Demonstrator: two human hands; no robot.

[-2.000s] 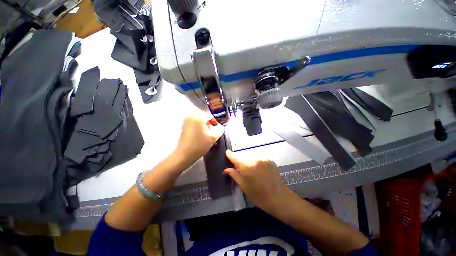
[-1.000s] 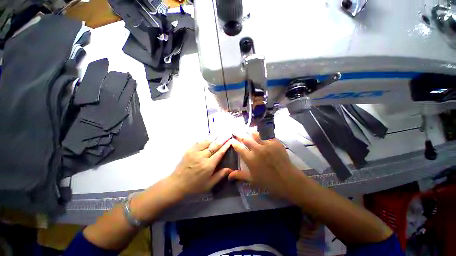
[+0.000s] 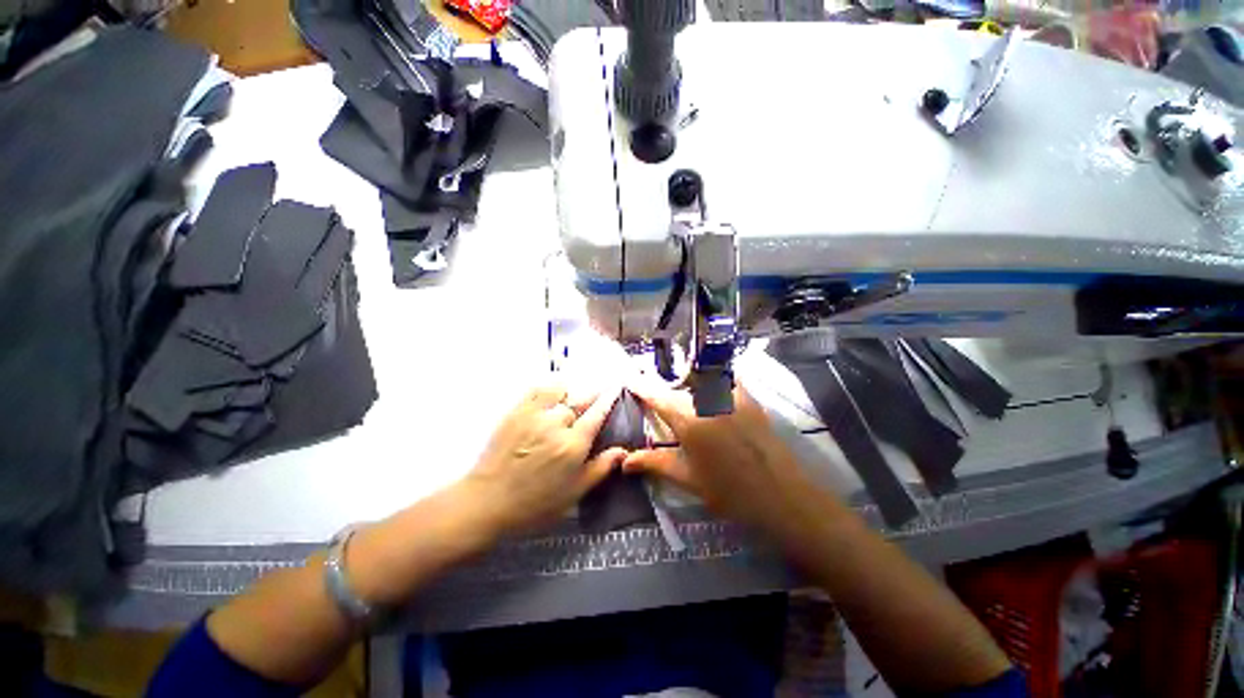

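Note:
A dark grey cloth piece (image 3: 617, 502) lies under my fingertips, from just in front of the needle area to the table's front edge. My left hand (image 3: 539, 457) presses on its left side. My right hand (image 3: 716, 447) presses on its right side, and the thumbs nearly meet over it. A narrow pale strip (image 3: 669, 526) sticks out beside the cloth, below my right hand. The white machine head (image 3: 589, 218) stands just beyond the fingertips. Glare and my fingers hide the presser foot and the cloth's far end.
A stack of small dark pieces (image 3: 253, 321) lies left, beside thick dark panels (image 3: 68, 286). A tangled dark heap (image 3: 430, 137) lies behind. Dark strips (image 3: 862, 416) lie under the machine arm (image 3: 982, 205) at right. A red basket (image 3: 1023, 607) is below right.
Since two seconds ago my left hand has moved from beside the needle to flat on the cloth, and my right hand has moved towards the needle. The view has shifted, showing more of the machine's top.

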